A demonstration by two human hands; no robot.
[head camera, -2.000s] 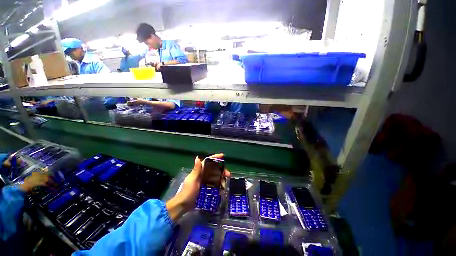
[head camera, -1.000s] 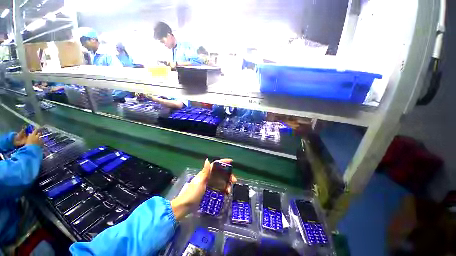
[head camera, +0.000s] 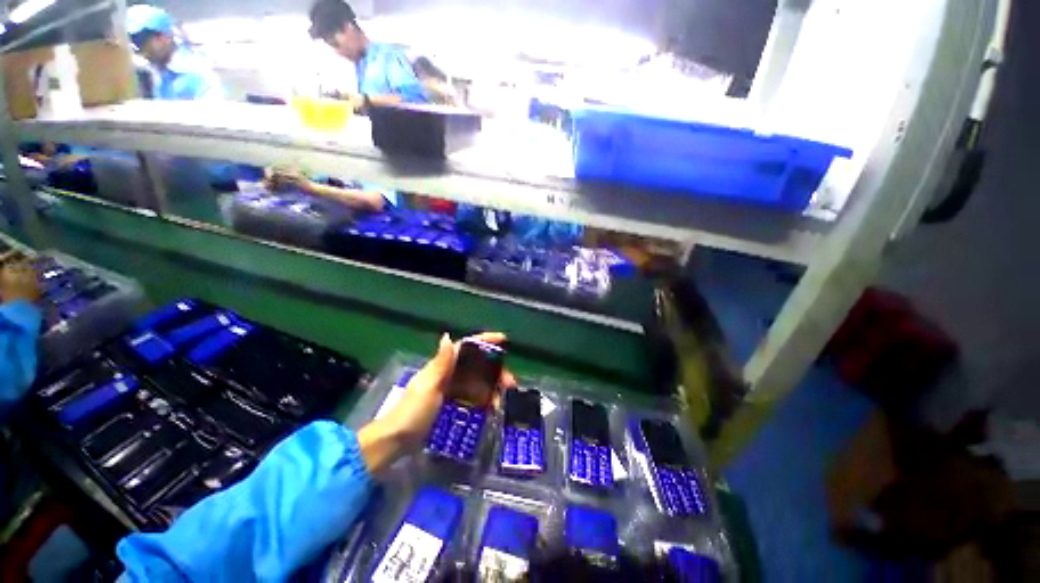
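Note:
My left hand point(head camera: 413, 412), in a blue sleeve, holds a keypad mobile phone point(head camera: 465, 399) with dark screen and blue keypad over the back left of the clear blister tray point(head camera: 547, 487). Its fingers wrap the phone's edges. Several similar phones point(head camera: 590, 444) lie face up in the tray's back row, right of my hand. Blue phone-sized pieces, some with white labels point(head camera: 413, 552), lie in the front row, partly cut off. A dark blurred shape covers part of the bottom edge. My right hand is not in view.
Left is a black blister tray point(head camera: 257, 393) with blue covers point(head camera: 205, 338). Another person's sleeve point(head camera: 16, 347) is at the far left. Beyond the green belt point(head camera: 342, 313), a white shelf point(head camera: 525, 188) carries a blue bin point(head camera: 707, 156), black box point(head camera: 424, 130) and yellow container point(head camera: 322, 112). People sit behind.
The view has shifted. My left hand still holds the phone in much the same place over the tray. The neighbour's arm now shows less at the left edge.

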